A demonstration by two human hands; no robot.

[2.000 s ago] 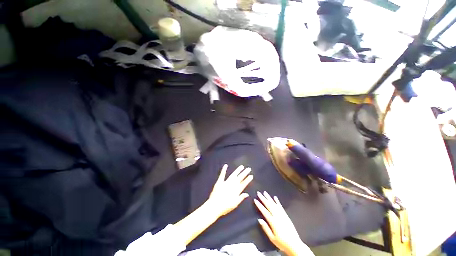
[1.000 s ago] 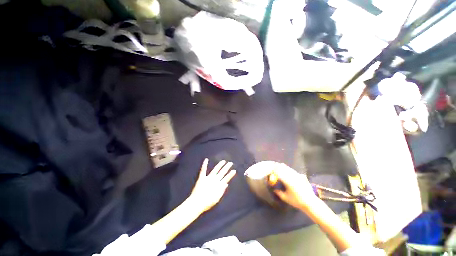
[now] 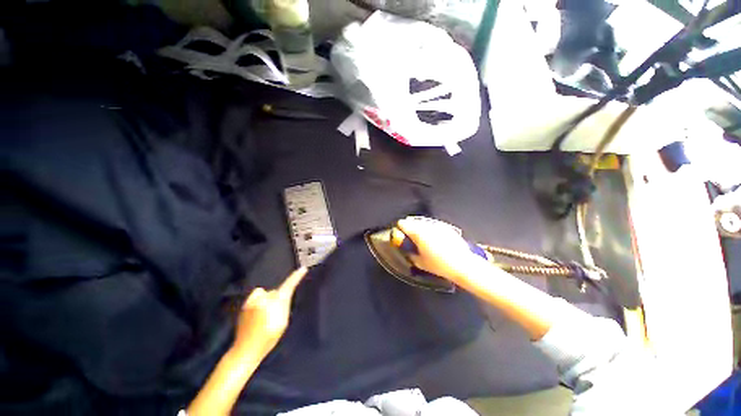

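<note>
The steam iron point(image 3: 402, 262) lies with its silver soleplate on the dark garment piece point(image 3: 357, 325). Its pointed end faces left. My right hand point(image 3: 439, 248) is closed around its handle, which is mostly hidden. My left hand point(image 3: 266, 315) is over the dark cloth at the left, with its index finger extended to the lower end of the smartphone point(image 3: 310, 223). The phone lies flat with its screen lit. I cannot tell if the fingertip touches it.
A large dark garment pile point(image 3: 106, 211) fills the left. A white plastic bag point(image 3: 414, 81), white strips point(image 3: 231, 57) and a bottle point(image 3: 294, 41) stand at the rear. A white box point(image 3: 528, 114) is rear right. The iron's cord point(image 3: 528, 264) runs right.
My right hand has taken hold of the iron and moved it left onto the garment piece. My left hand has moved off the piece, left towards the phone, with its index finger now extended.
</note>
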